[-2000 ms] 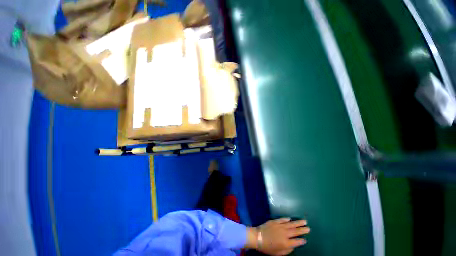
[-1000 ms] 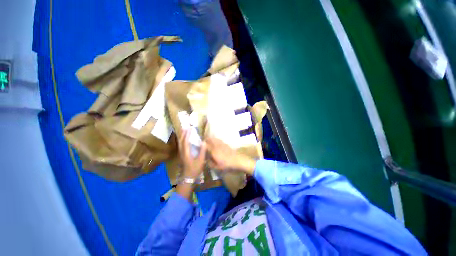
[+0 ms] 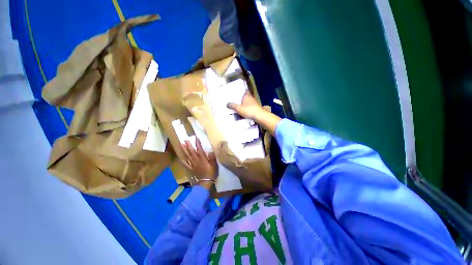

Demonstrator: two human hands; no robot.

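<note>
White card blanks (image 3: 225, 111) with notched ends lie in the brown carton (image 3: 261, 178) in front of me. My right hand (image 3: 250, 107) is on the blanks at the carton's right side, thumb and fingers around the edge of some of them. My left hand (image 3: 200, 162) lies with fingers spread on white card and brown paper at the carton's near left. I cannot tell whether it grips anything. Torn kraft paper (image 3: 194, 101) lies between the blanks.
Crumpled kraft wrapping paper (image 3: 88, 150) with more white blanks (image 3: 138, 114) is left of the carton. The green workbench (image 3: 336, 67) runs along the right, with a pale metal strip (image 3: 399, 77). A tube end (image 3: 176, 193) shows below the carton. Blue floor is around.
My right hand has moved forward and right onto the blanks. My left hand has moved apart from it, toward the carton's near side. Both hands were close together one second ago.
</note>
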